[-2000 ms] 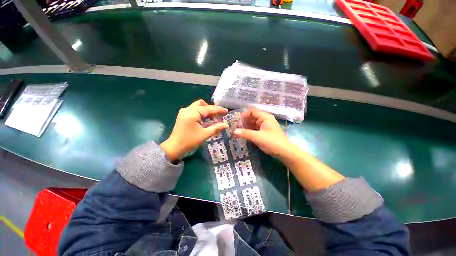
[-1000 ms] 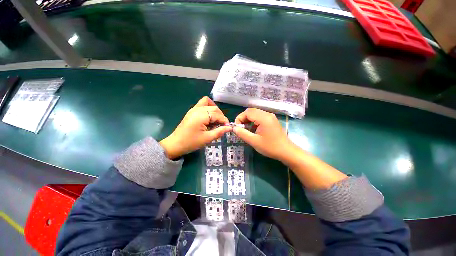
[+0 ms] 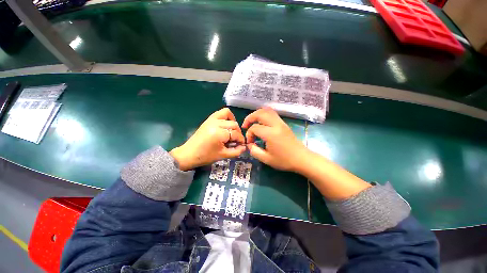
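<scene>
A part sheet (image 3: 225,198) with two columns of silver-white patterned pieces in clear film runs from under my fingertips down over the bench's front edge. My left hand (image 3: 216,139) and my right hand (image 3: 272,139) meet fingertip to fingertip at the sheet's far end and pinch it. The fingers hide that end, so I cannot tell whether a small piece is between them. The stack of part sheets (image 3: 280,88) lies just beyond my hands.
A second whitish stack (image 3: 33,113) lies at the far left beside a dark object. A red compartment tray (image 3: 419,26) and a cardboard box (image 3: 470,21) are upper right. A metal post (image 3: 50,37) stands upper left. A red stool (image 3: 56,229) is lower left.
The fingertips have come together from apart at the sheet's far end. The sheet's near end has swung left and hangs lower over the edge, with fewer pieces showing.
</scene>
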